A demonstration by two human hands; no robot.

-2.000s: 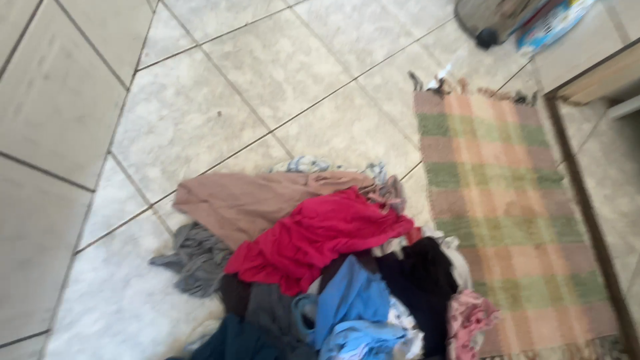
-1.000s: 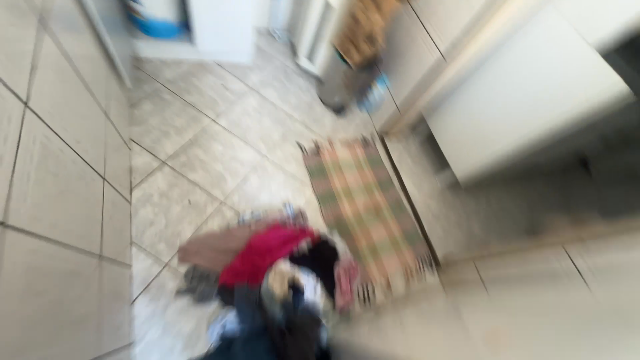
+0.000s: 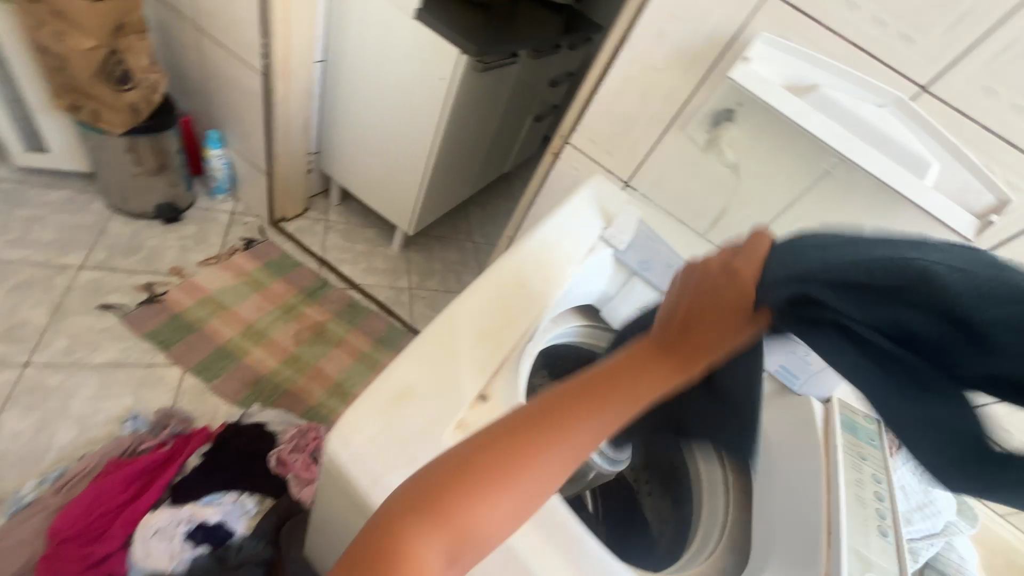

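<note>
My left hand [image 3: 712,308] reaches in from the bottom edge, over an open top-loading washing machine [image 3: 416,376], and is closed on a dark blue garment [image 3: 888,296]. Part of the garment hangs down over the round drum opening [image 3: 640,504]; the rest stretches to the right, past the frame edge. Dark cloth shows inside the drum. My right hand is not in view. On the floor at the lower left lies a clothes pile with a magenta garment [image 3: 120,500], a black one [image 3: 232,464] and a pink one [image 3: 298,462].
The raised lid [image 3: 848,136] leans by the tiled wall. A control panel [image 3: 868,480] is at the right, with light cloths [image 3: 932,500] beyond. A plaid rug [image 3: 268,328] lies by the doorway, near a pedal bin [image 3: 140,172], a blue bottle [image 3: 218,164] and a white cabinet [image 3: 392,104].
The view has swung from the floor pile to the washing machine. My left hand, holding the dark blue garment, has come into view.
</note>
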